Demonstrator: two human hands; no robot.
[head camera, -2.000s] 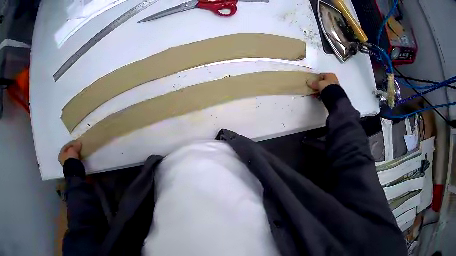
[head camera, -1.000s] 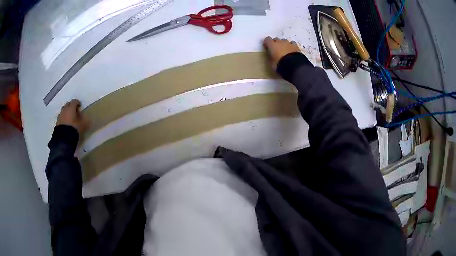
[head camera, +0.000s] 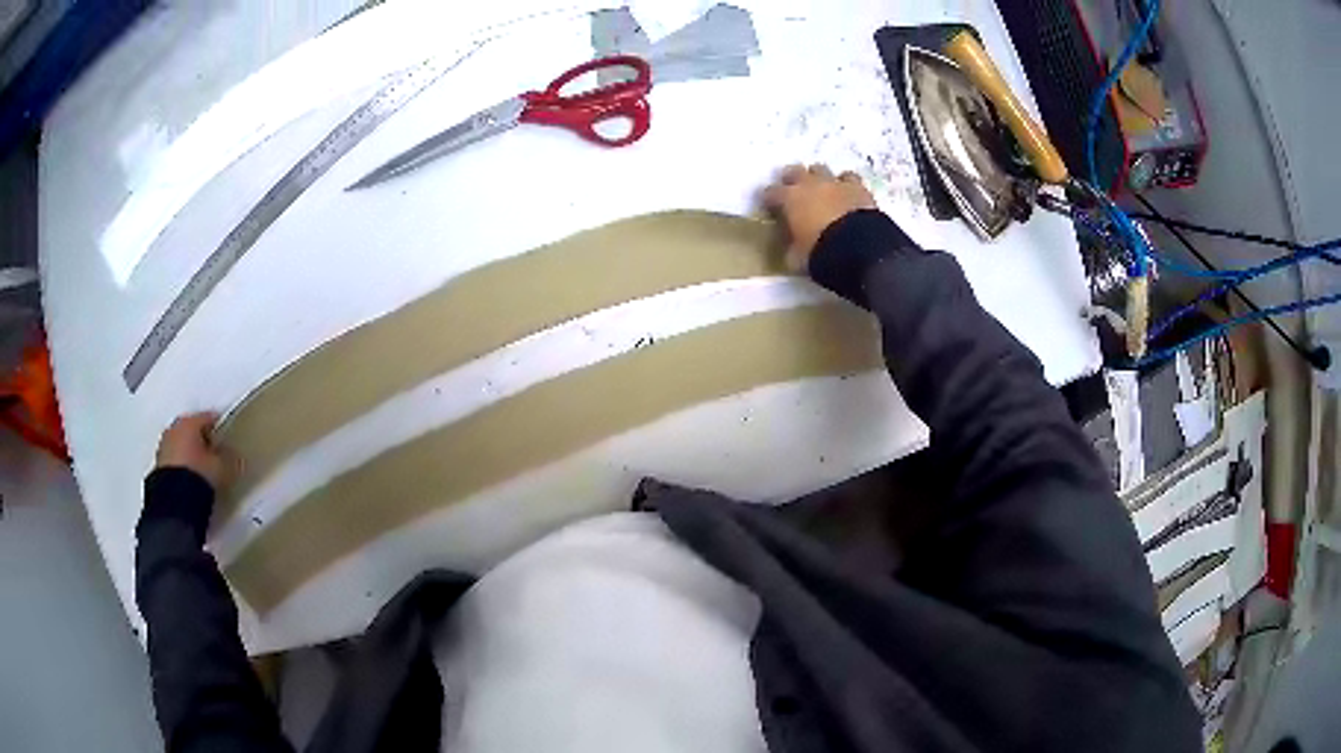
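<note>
Two long curved khaki waistband pieces lie nearly parallel on the white table. My left hand (head camera: 191, 446) is at the left end of the far waistband piece (head camera: 500, 306), fingers on its edge. My right hand (head camera: 813, 203) is at the far piece's right end, gripping its upper corner; the sleeve hides part of that end. A thin white edge shows along the far piece's upper left side. The near waistband piece (head camera: 566, 427) lies untouched closer to me, its right end partly covered by my right sleeve.
Red-handled shears (head camera: 508, 121) and a steel ruler (head camera: 258, 221) lie beyond the strips. Grey templates (head camera: 677, 44) are at the far side. A steam iron (head camera: 963, 140) rests on a dark pad at right, with blue hoses and a red box device (head camera: 1169, 155). Layered cut strips (head camera: 1191, 515) are lower right.
Both hands have moved from the ends of the near piece to the ends of the far piece. The view has shifted, showing more of the table's far side.
</note>
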